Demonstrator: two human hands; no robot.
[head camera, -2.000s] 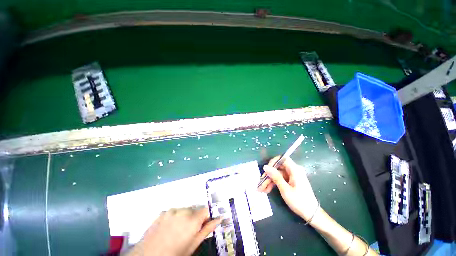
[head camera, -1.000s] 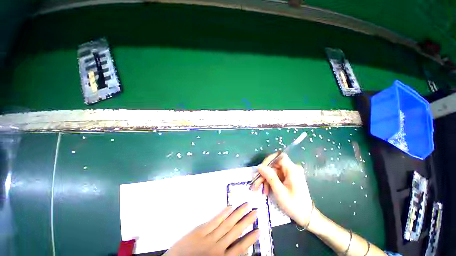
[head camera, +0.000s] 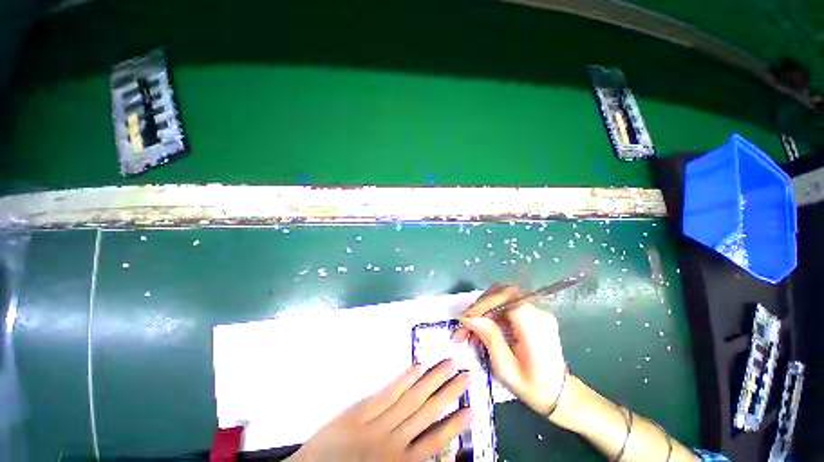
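A phone middle frame (head camera: 481, 411) with a black rim and white inside lies on a white paper sheet (head camera: 298, 370), cut off by the lower edge. My left hand (head camera: 397, 420) lies flat over the frame with fingers spread, covering its middle. My right hand (head camera: 521, 347) holds thin tweezers (head camera: 533, 295) like a pen, their tip end at the frame's top right corner. Whether a part is in the tip cannot be told. Tiny white parts (head camera: 515, 248) lie scattered on the dark green bench, densest beyond my right hand.
A pale worn rail (head camera: 361, 203) separates the bench from the green conveyor (head camera: 379, 117), which carries spaced frames (head camera: 146, 113). At the right, a blue bin (head camera: 714, 194) with small white parts and more frames (head camera: 757, 370) lie on black trays (head camera: 709, 334). A red patch (head camera: 227, 444) shows at the lower edge.
My left hand has moved from the frame's left edge to flat over it. The tweezers have tilted lower, their tip now at the frame's top corner. The view has shifted.
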